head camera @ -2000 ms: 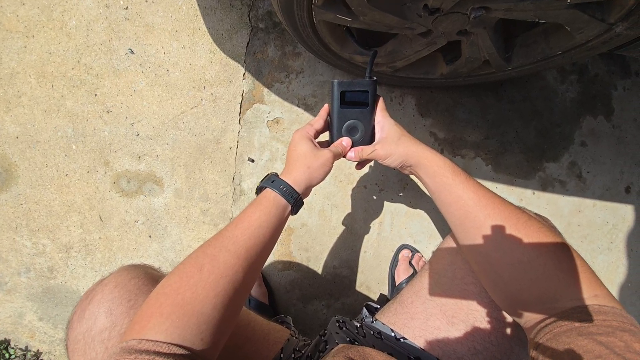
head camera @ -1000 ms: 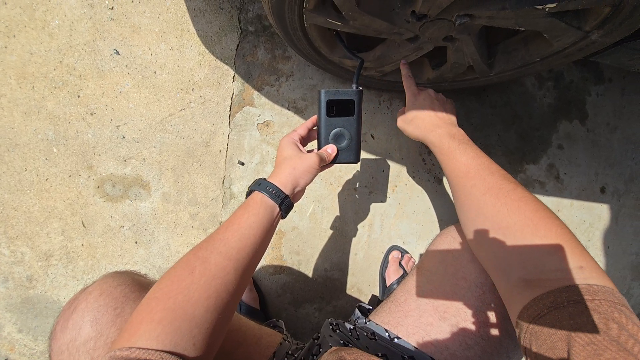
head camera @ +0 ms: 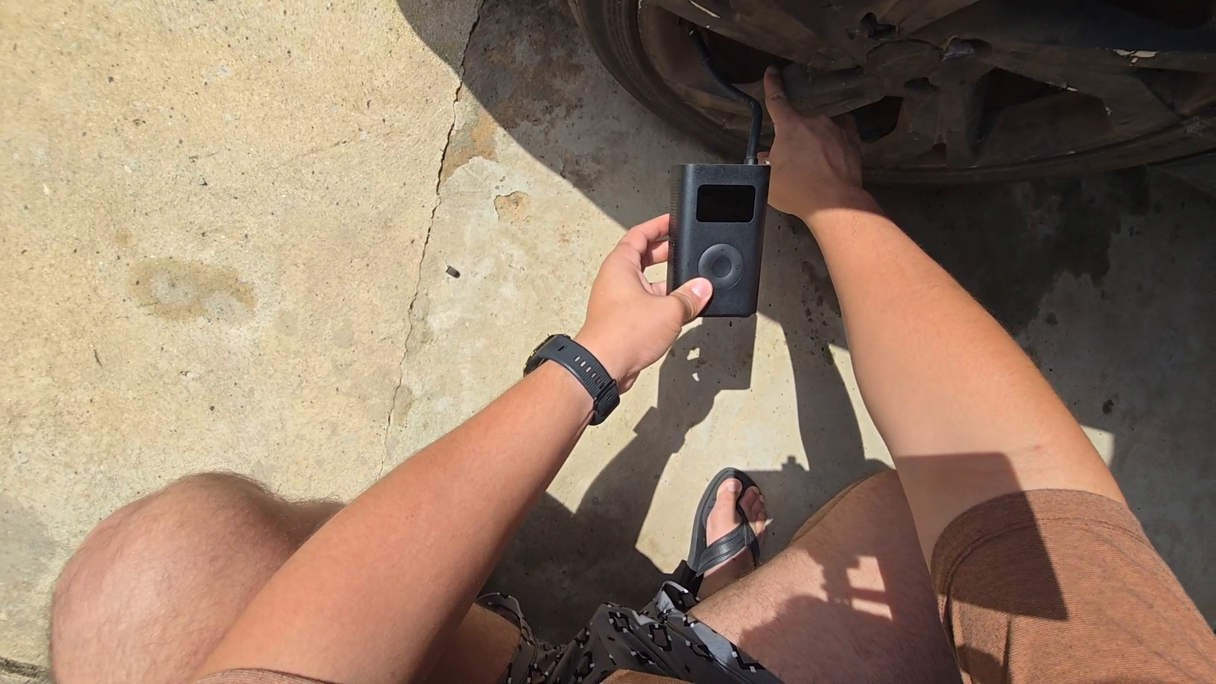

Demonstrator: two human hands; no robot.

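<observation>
My left hand grips a black portable tyre inflator by its lower left side, thumb just below the round button pad. The inflator's small display looks dark. From its top a black air hose runs up into the wheel, where its far end is hidden in shadow. My right hand is at the wheel's lower edge, right of the hose, index finger stretched up toward a gap between the spokes. Its other fingers are partly hidden; nothing is seen held in it.
The tyre stands at the top right on a cracked concrete floor. A tiny dark object lies near the crack. My sandalled foot and bent knees are below. Shadow covers the ground under the wheel.
My right hand was on the inflator two seconds ago; it has let go and moved up to the wheel, its finger now farther in among the spokes. My left hand still holds the inflator.
</observation>
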